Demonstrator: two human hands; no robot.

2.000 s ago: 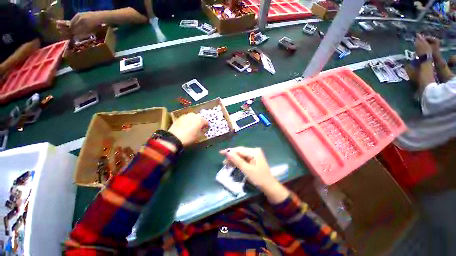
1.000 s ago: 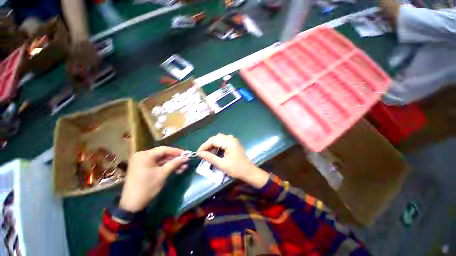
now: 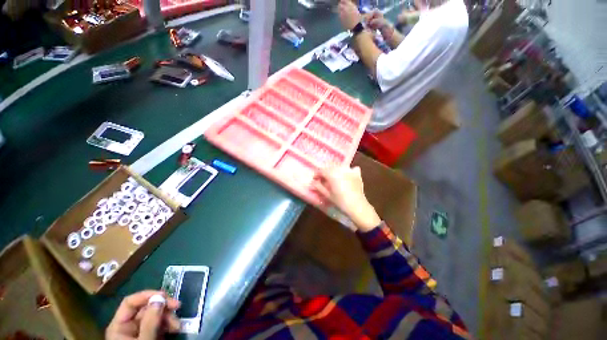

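My left hand (image 3: 143, 317), cut off by the bottom edge, pinches a white ring (image 3: 157, 301) between its fingertips. It is at the left side of a white-framed housing (image 3: 188, 295) with a dark window, lying near the table's front edge. My right hand (image 3: 341, 191) is at the near pocket of the pink compartment tray (image 3: 283, 174), fingers bent down into it; whether it grips a small part cannot be seen. The small carton (image 3: 126, 267) of white rings stands beyond my left hand.
The larger carton (image 3: 50, 285) is cut off at left. A sample housing (image 3: 193, 180) and a blue cylinder (image 3: 224, 167) lie beside the pink tray. A metal post (image 3: 260, 46) stands at the belt's edge, with scattered housings beyond. A person in white (image 3: 419, 60) works at the upper right.
The view has swung right. My hands, together a second ago, have parted: the right has moved to the pink tray, while the left holds a white ring by the housing.
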